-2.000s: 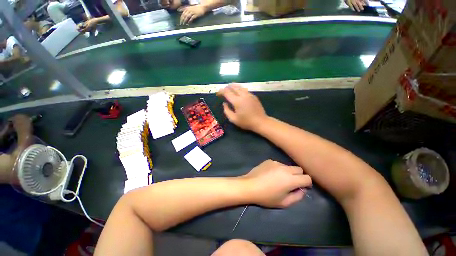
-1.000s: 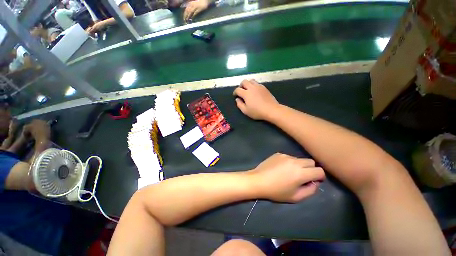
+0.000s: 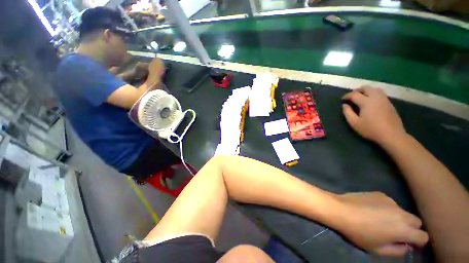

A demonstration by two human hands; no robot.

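Note:
My left hand (image 3: 383, 223) is closed near the mat's front edge. A thin silvery wire, possibly solder wire (image 3: 314, 236), shows on both sides of it, with a short end at the fingertips. My right hand (image 3: 374, 114) rests palm down near the bench's far edge, fingers loosely curled and apart, with nothing seen in it. Two loose white modules (image 3: 285, 151) lie between the hands and the stacks, one showing an orange edge. Fanned white modules with orange edges (image 3: 234, 119) lie in two rows further left. A red-screened smartphone (image 3: 304, 114) lies beside the loose modules.
A small white fan (image 3: 160, 111) with a cord stands at the bench's left end, close to a seated person in blue (image 3: 97, 102). A small red object (image 3: 221, 80) lies behind the stacks. A dark phone (image 3: 338, 21) is on the green conveyor (image 3: 288, 43).
The view has swung left, bringing the neighbouring person into fuller view and the box and pot out of it. Both hands keep much the same poses on the bench.

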